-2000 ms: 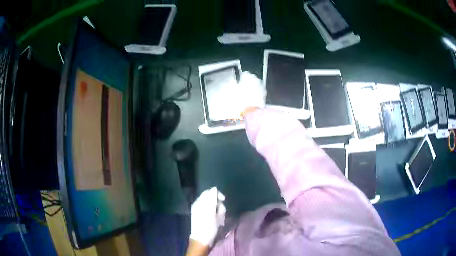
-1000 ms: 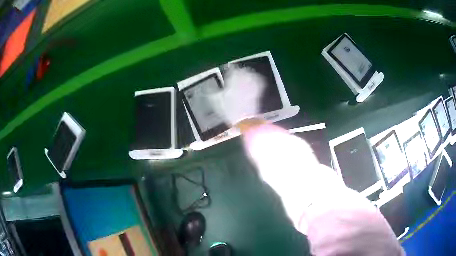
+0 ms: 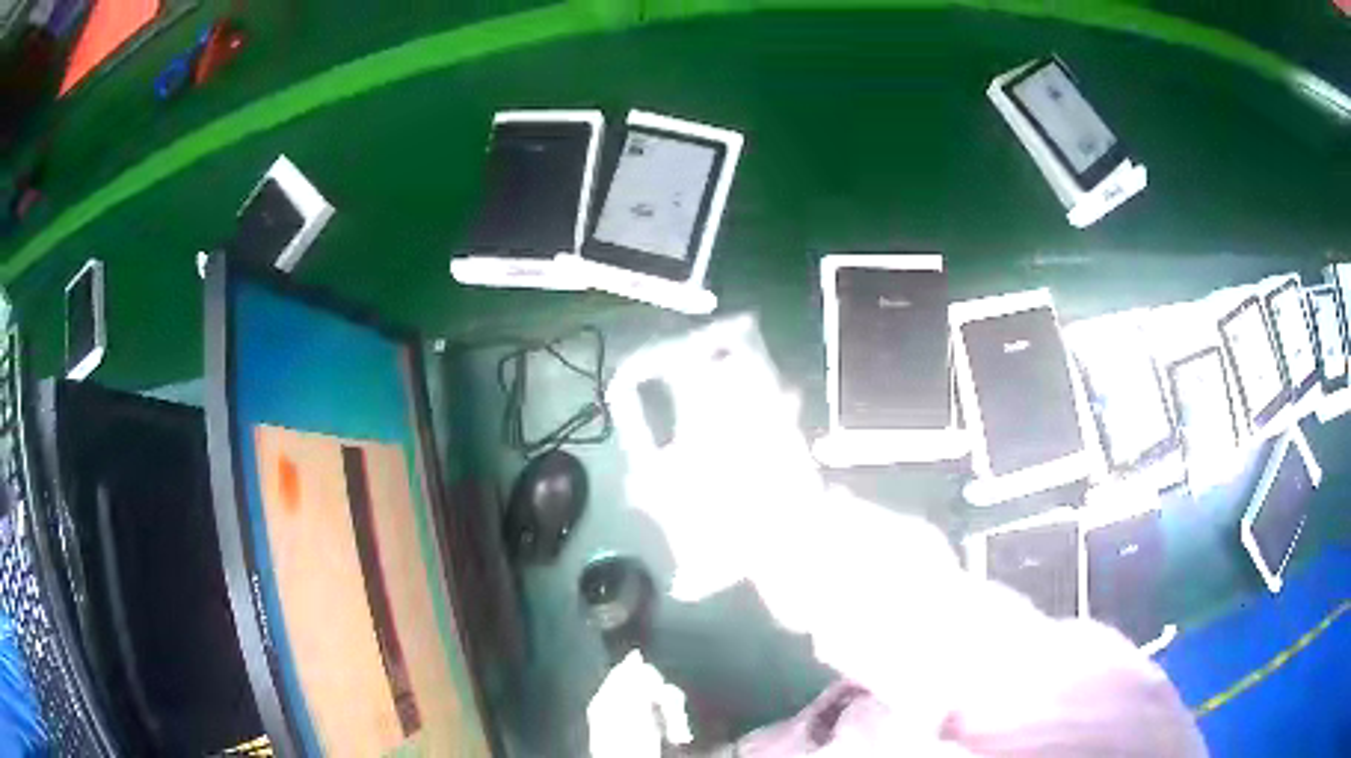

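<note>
My right hand [image 3: 719,489] is gloved and washed out by glare. It holds a pale slab, which looks like an e-reader in a white tray, above the bench right of the mouse; its outline is hard to tell from the glove. My left hand [image 3: 637,714], in a white glove, is at the bottom edge by the black scanner [image 3: 614,589]; whether it grips the handle is unclear. Behind my right hand, a lit e-reader [image 3: 652,205] leans beside a dark one [image 3: 529,193], both in white trays.
The monitor [image 3: 348,548] stands at the left. The mouse [image 3: 547,507] and coiled cable [image 3: 553,391] lie beside it. More e-readers in trays [image 3: 894,348] reach to the far right, with single ones at the back right [image 3: 1064,126] and back left [image 3: 277,219]. A blue floor shows lower right.
My right hand has come back toward me from the back devices. The dark e-reader it was over is gone from there. The view has tilted down, and my left hand shows again.
</note>
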